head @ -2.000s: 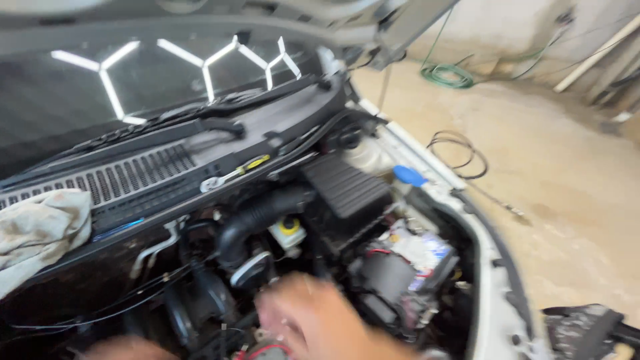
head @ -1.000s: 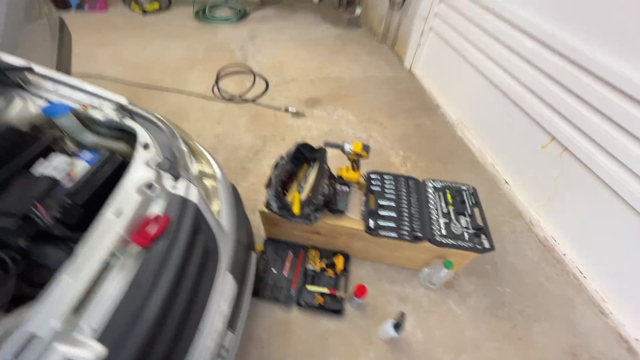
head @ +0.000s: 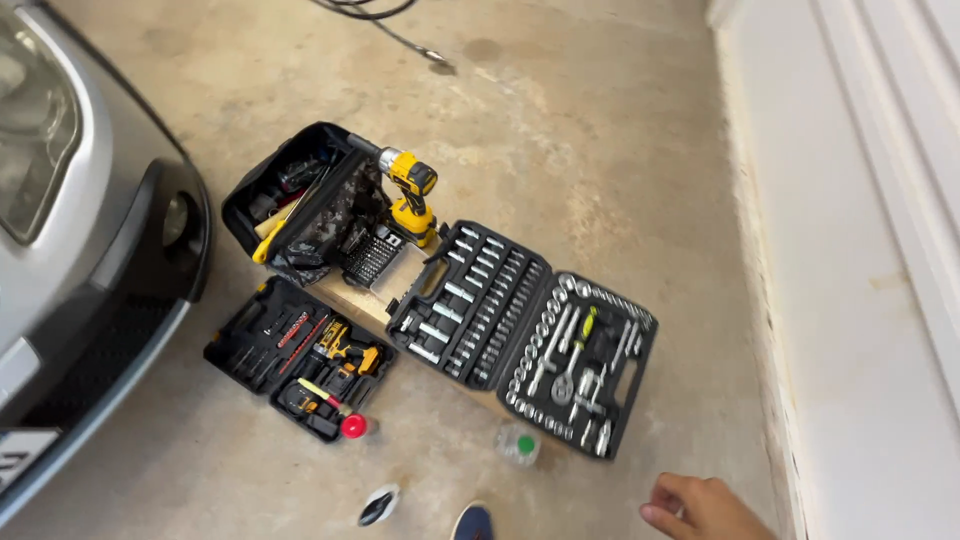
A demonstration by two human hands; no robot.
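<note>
My right hand (head: 701,508) is at the lower right, fingers loosely curled toward the thumb; whether it holds anything small cannot be made out. My left hand is out of view. Nearest to the right hand is an open socket set (head: 523,339) on a wooden box (head: 361,304), with a green-handled ratchet (head: 576,356) among its sockets. A yellow cordless impact wrench (head: 411,187) stands behind a bit set (head: 373,256). At the left of the box is an open tool bag (head: 311,217) with a yellow-handled tool (head: 268,241). An open drill case (head: 300,356) lies on the floor with a cordless drill (head: 346,349).
A silver car's front bumper (head: 142,225) fills the left side. On the floor stand a plastic bottle with a green cap (head: 517,444), a red-capped container (head: 354,426) and a white container with a black top (head: 379,504). A hose (head: 405,41) lies above; a white wall (head: 847,225) runs along the right.
The view has swung from the engine bay to the tools on the floor. Two seconds ago both hands were over the engine; now one shows at the lower right.
</note>
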